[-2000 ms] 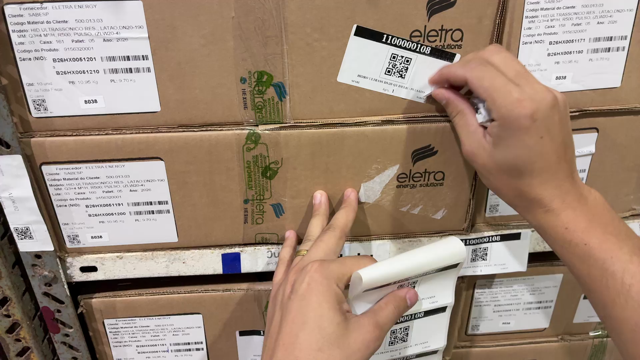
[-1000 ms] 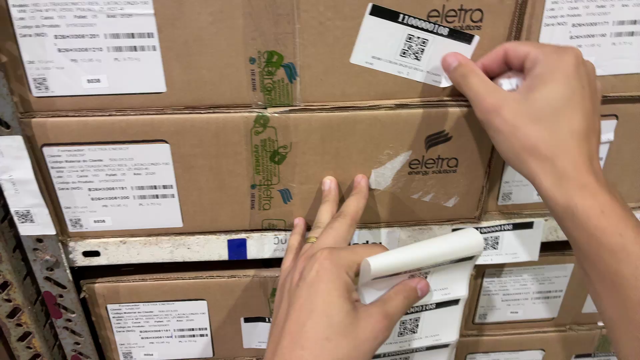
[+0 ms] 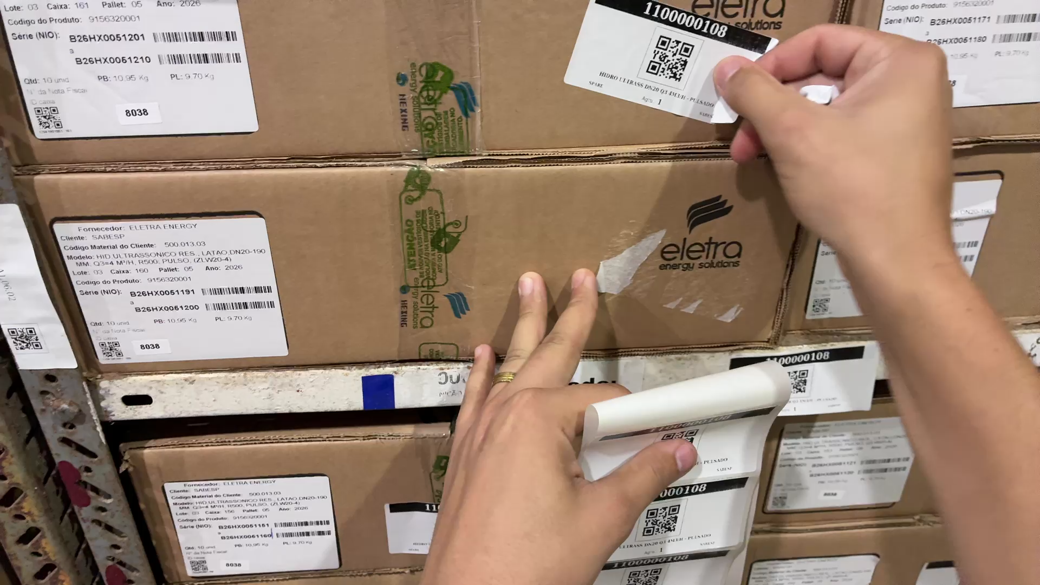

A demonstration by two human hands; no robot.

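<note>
My right hand point(image 3: 845, 122) pinches the right corner of a white adhesive label point(image 3: 626, 69) with a black band and a printed square code. That label lies tilted against the upper cardboard box point(image 3: 325, 73). A small crumpled white piece point(image 3: 819, 93) shows between my curled fingers. My left hand point(image 3: 552, 455) holds a curling strip of similar labels point(image 3: 699, 504) under its thumb, while its spread fingertips touch the middle cardboard box point(image 3: 520, 219). Torn paper remnants point(image 3: 630, 264) stick to that box beside its printed logo.
A white metal shelf beam point(image 3: 301, 394) with blue tape point(image 3: 378, 392) runs below the middle box. A lower cardboard box point(image 3: 366, 479) sits beneath it, more labelled boxes stand at the right, and a perforated, rusty metal upright point(image 3: 81, 455) rises at the left.
The view has moved slightly closer to the boxes. Both hands keep nearly the same places, my right still at the label's corner and my left still on the strip.
</note>
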